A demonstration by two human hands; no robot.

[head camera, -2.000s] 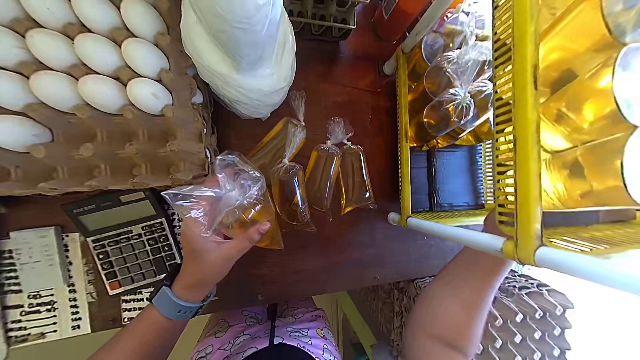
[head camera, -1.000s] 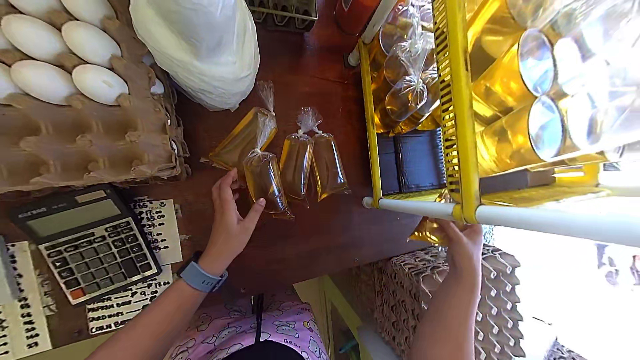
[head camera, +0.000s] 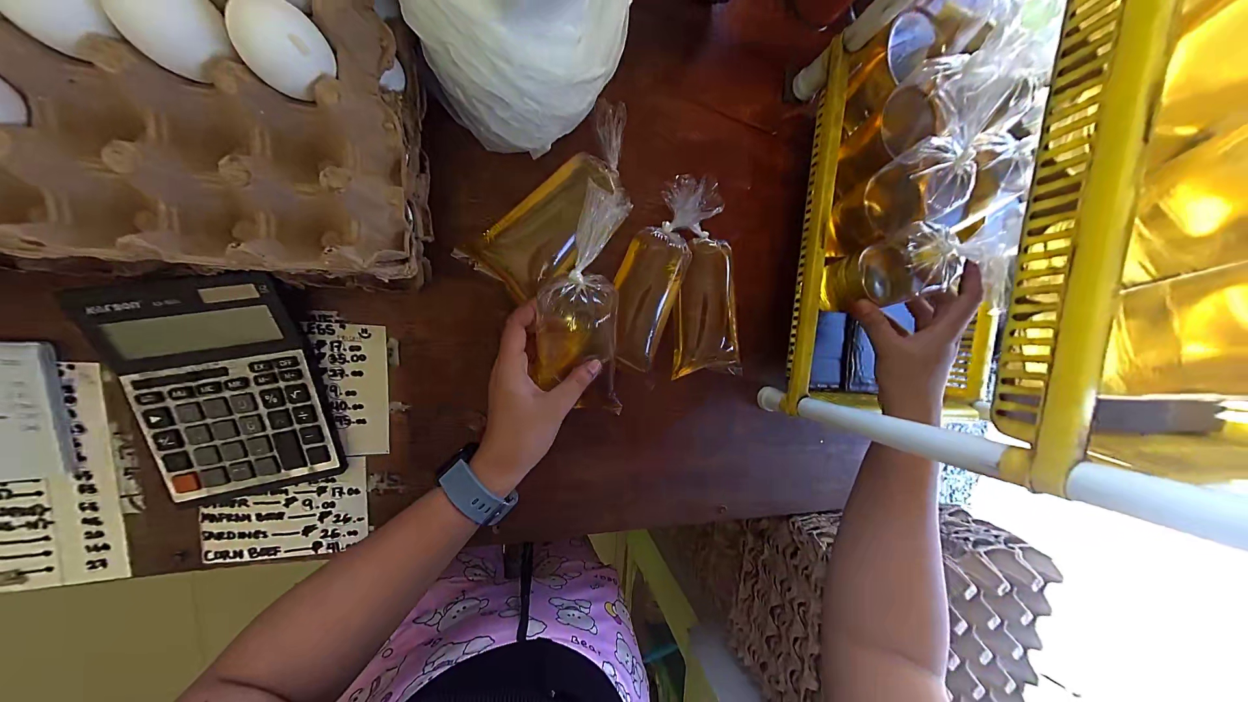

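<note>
My left hand (head camera: 531, 405), with a watch on its wrist, has thumb and fingers around the lower part of a knotted clear plastic bag of yellow oil (head camera: 575, 327) on the brown table. Beside it lie several similar bags, one tilted behind it (head camera: 546, 224) and two side by side, the nearer (head camera: 651, 292) touching the farther (head camera: 706, 310). My right hand (head camera: 916, 341) reaches into the lower yellow plastic basket (head camera: 817, 224), its thumb and fingers at the sides of an oil bag (head camera: 882, 275) at the near end of a row.
An egg tray with white eggs (head camera: 224, 175) stands back left, a calculator (head camera: 219, 390) and handwritten price lists (head camera: 356, 390) in front. A white plastic bag (head camera: 526, 58) stands behind the oil bags. A white rail (head camera: 897, 436) crosses before the baskets; stacked egg trays (head camera: 780, 595) are below.
My left hand has gone from a bag held up near the calculator to one in the group. My right hand, earlier below the rail with a small oil bag, is now inside the lower basket.
</note>
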